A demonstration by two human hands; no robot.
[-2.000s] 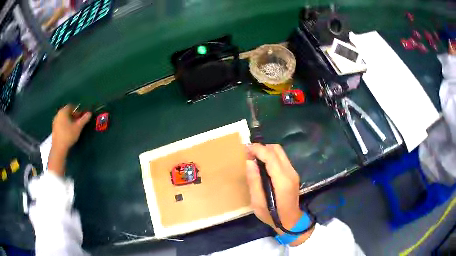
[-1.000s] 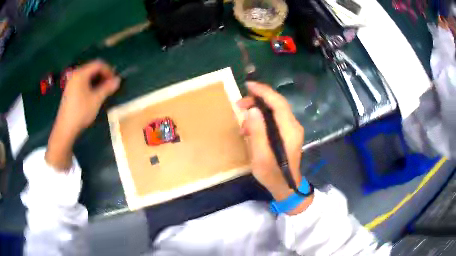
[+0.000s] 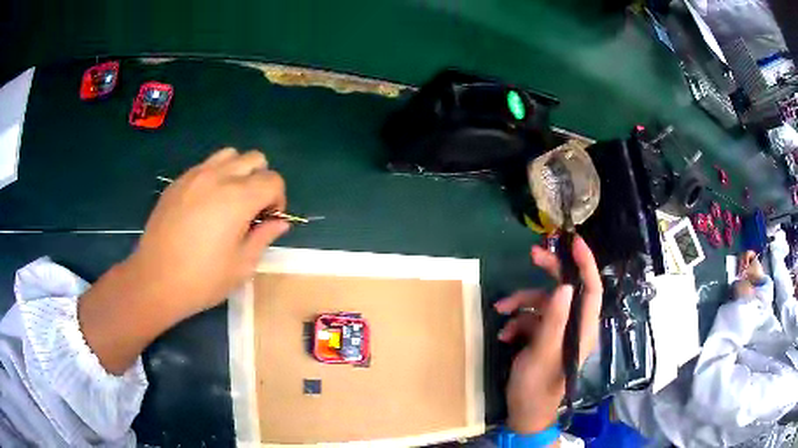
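A red housing with a circuit board (image 3: 341, 339) lies on the tan work board (image 3: 420, 350). A small dark square piece (image 3: 311, 386) lies below it. My left hand (image 3: 219, 210) is above the board's upper left corner, fingers closed on a thin metallic sliver (image 3: 293, 217), tweezers or solder wire. My right hand (image 3: 556, 328) holds the black soldering iron (image 3: 572, 324), its front end at the round tip cleaner (image 3: 564, 184). The iron's tip cannot be made out.
Two red housings (image 3: 151, 105) lie at the upper left. A black tray (image 3: 464, 127) with a green spot stands behind the board. A black stand (image 3: 617, 201) is beside the cleaner. White paper (image 3: 674, 324) and another person's sleeve (image 3: 744, 350) are at the right.
My right hand has moved from the board's right edge to the tip cleaner with the iron. My left hand has moved from beside the left housings towards the board. The view has turned.
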